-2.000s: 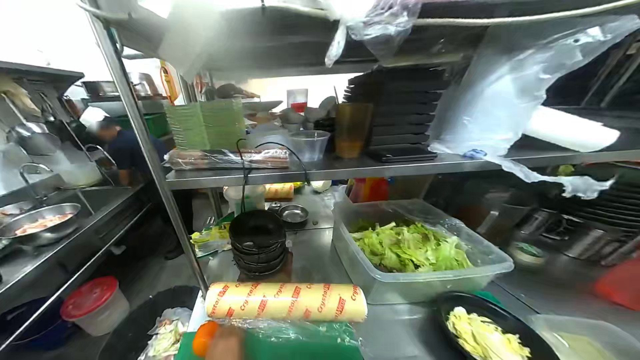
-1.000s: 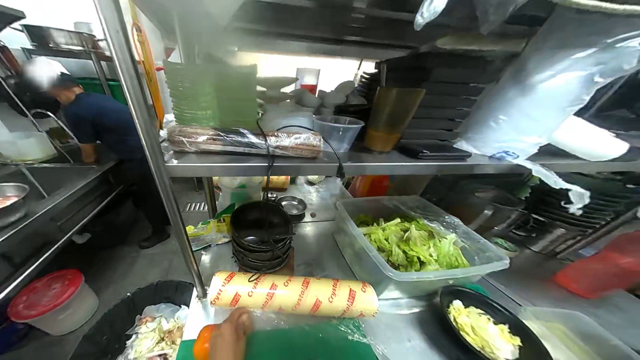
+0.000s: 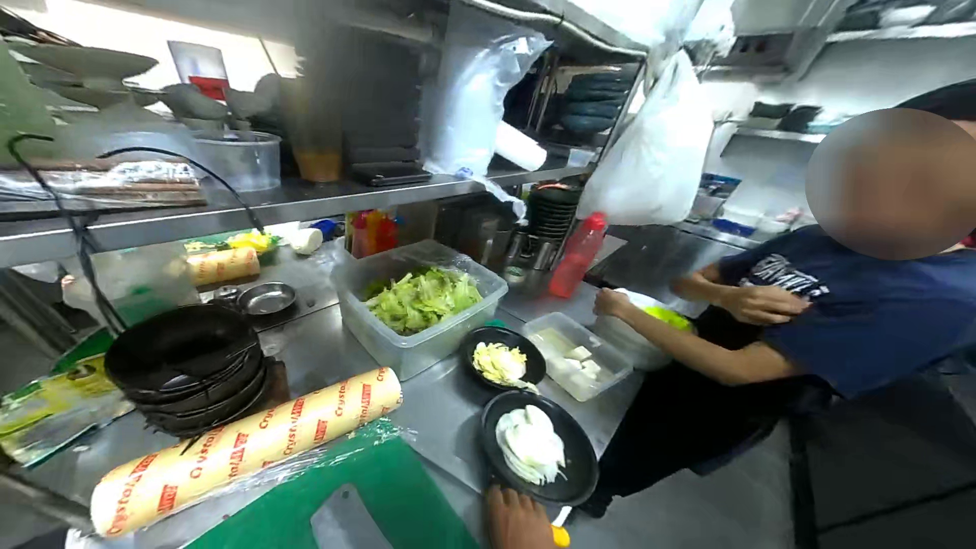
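Observation:
My right hand [image 3: 521, 520] is at the bottom edge, fingers curled at the near rim of a black plate [image 3: 490, 427] of sliced white vegetable, perhaps onion; whether it grips the plate is unclear. Just right of the hand lies a small orange-yellow thing [image 3: 561, 536] with a white part. My left hand is out of view. A metal blade [image 3: 349, 521] rests on the green cutting board [image 3: 404, 496], a cling film roll [image 3: 252, 450] along its far edge. Beyond the plate are a black bowl [image 3: 471, 364] of shredded pale-yellow vegetable and a plastic tub [image 3: 610, 379] with white blocks.
A clear bin [image 3: 412, 358] of cut lettuce [image 3: 427, 299] stands farther back, stacked black bowls [image 3: 183, 366] at left. A red bottle [image 3: 579, 255] stands beyond the tub. At right a co-worker [image 3: 862, 305] has hands near a white bowl [image 3: 640, 347]. A steel shelf [image 3: 305, 210] crosses above.
The view has swung right, bringing in the co-worker and the plate of white slices. The visible hand was earlier beside an orange thing at the green board; now a hand is at the plate's rim.

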